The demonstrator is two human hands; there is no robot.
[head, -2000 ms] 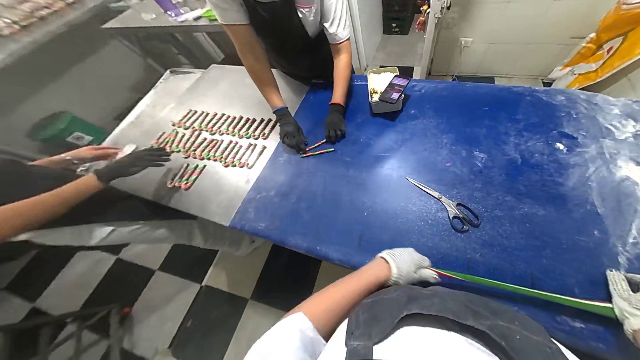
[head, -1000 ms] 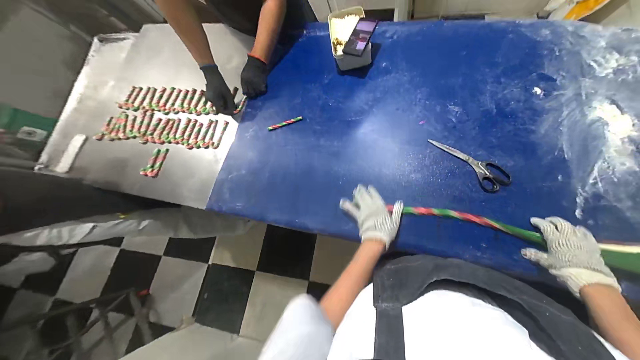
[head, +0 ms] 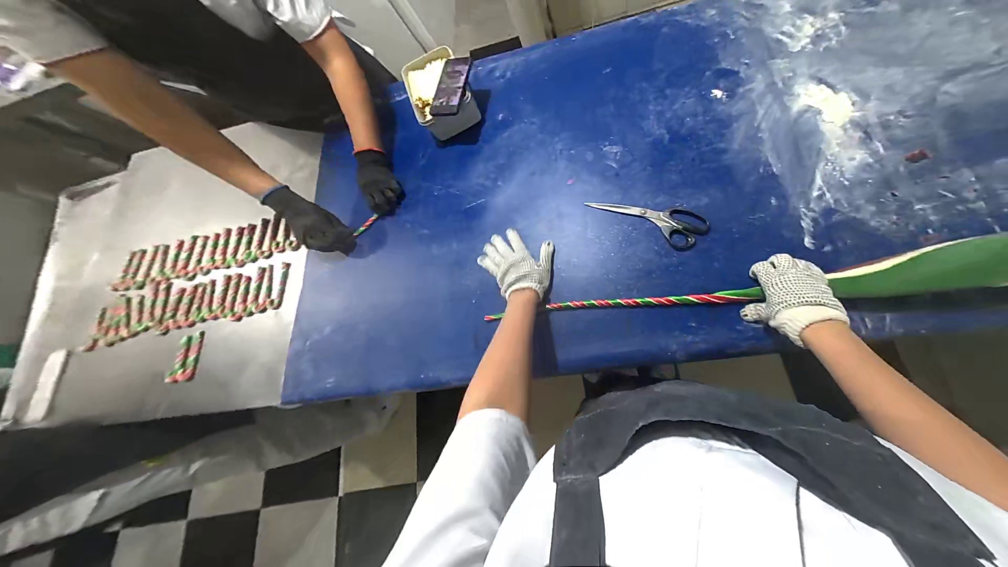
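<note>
My left hand [head: 517, 264], in a pale knitted glove, lies flat with fingers spread, just beyond the thin end of a twisted red, green and white candy rope [head: 630, 302]. The rope's tip pokes out left of my wrist. My gloved right hand [head: 791, 291] rests over the rope where it widens into a thick green and white candy mass [head: 929, 272]; how firmly its fingers close is hidden. Black-handled scissors [head: 657, 220] lie between and beyond my hands, blades pointing left.
Across the blue table [head: 472, 354], a co-worker's black-gloved hands handle a short striped candy piece [head: 365, 226]. Rows of candy canes [head: 205, 256] lie on a metal sheet [head: 244, 362] at left. A phone [head: 451, 87] leans on a pale container [head: 457, 118]. White powder [head: 827, 106] marks the table's right.
The green strip between my hands has become a tightly twisted, striped rope. My left hand has opened flat. The co-worker's hands are back at the short candy piece, which lay alone one second ago.
</note>
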